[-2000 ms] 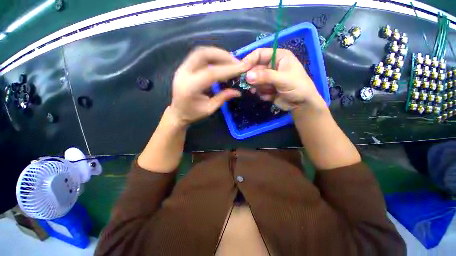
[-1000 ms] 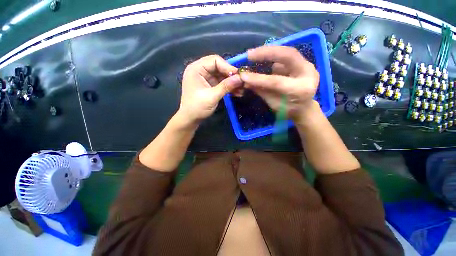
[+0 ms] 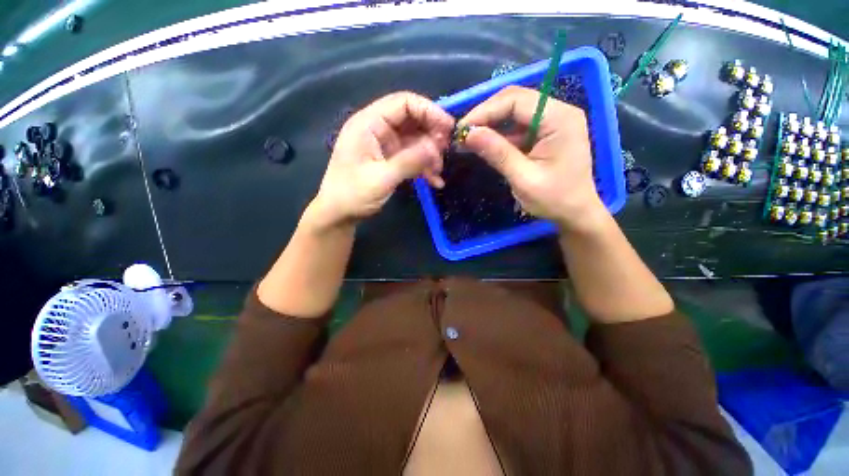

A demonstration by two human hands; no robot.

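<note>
My right hand (image 3: 545, 153) is over the blue tray (image 3: 456, 249). It holds a small gold and white component (image 3: 461, 135) between thumb and index finger. A thin green strip (image 3: 546, 88) also stands up out of this hand. My left hand (image 3: 386, 158) is beside it at the tray's left edge, its fingertips close to the component. Whether the left fingers grip a small part is too small to tell. The tray holds many small black parts (image 3: 475, 209).
Rows of gold-white components (image 3: 805, 177) lie at the right. Black rings (image 3: 278, 149) lie on the black mat (image 3: 223, 112), with a dark cluster (image 3: 42, 158) at far left. A white fan (image 3: 93, 337) stands at lower left. A person's sleeve (image 3: 824, 311) shows at lower right.
The green strip, pointing down and blurred one second ago, now points up. My hands have parted slightly at the fingertips, and the gold component shows at my right fingertips.
</note>
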